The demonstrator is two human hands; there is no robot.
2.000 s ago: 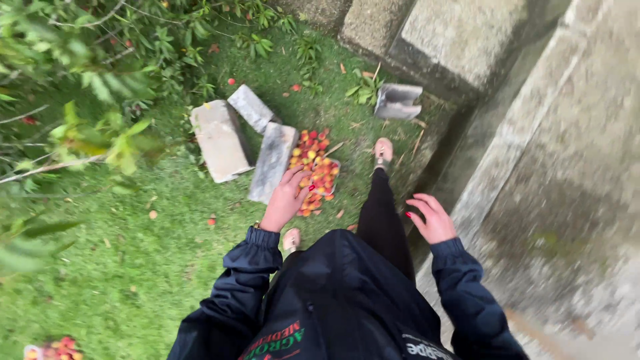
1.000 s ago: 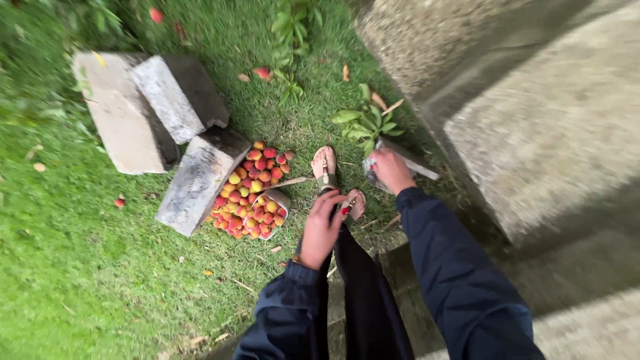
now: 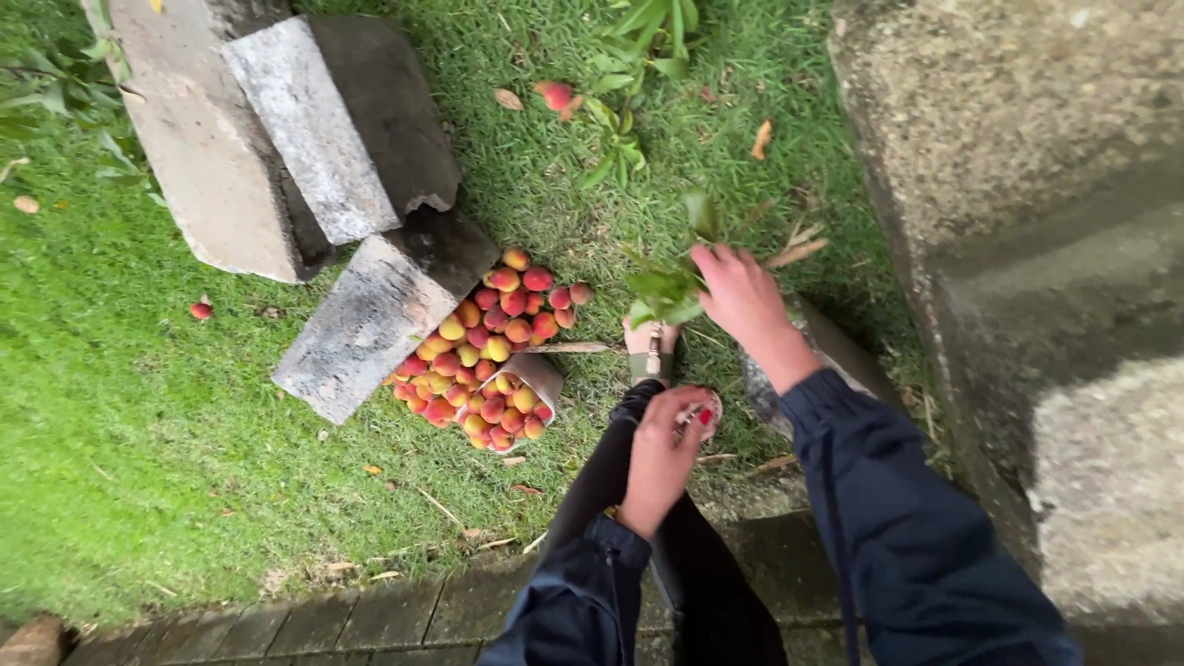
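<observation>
My right hand (image 3: 745,301) is closed on a sprig of green leaves (image 3: 668,289), just above my sandaled foot (image 3: 652,347). Over my legs hangs my left hand (image 3: 661,453), fingers curled, with nothing visible in it; its palm side is hidden. Left of my feet a pile of red and yellow peaches (image 3: 499,319) lies on the grass. A white container (image 3: 544,377) full of the same fruit leans among them. Against the pile rests a grey concrete block (image 3: 356,328). Another concrete block (image 3: 809,361) lies partly under my right forearm.
At the upper left are a long concrete slab (image 3: 199,139) and a block (image 3: 319,129) beside it. A rough stone ledge (image 3: 980,111) stands on the right. Paving bricks (image 3: 388,615) border the grass below. A leafy shoot (image 3: 620,111) and a loose peach (image 3: 557,95) lie at the top.
My right hand has moved from the concrete block on the right to the leafy sprig and taken hold of it. The view has turned and come closer to the ground.
</observation>
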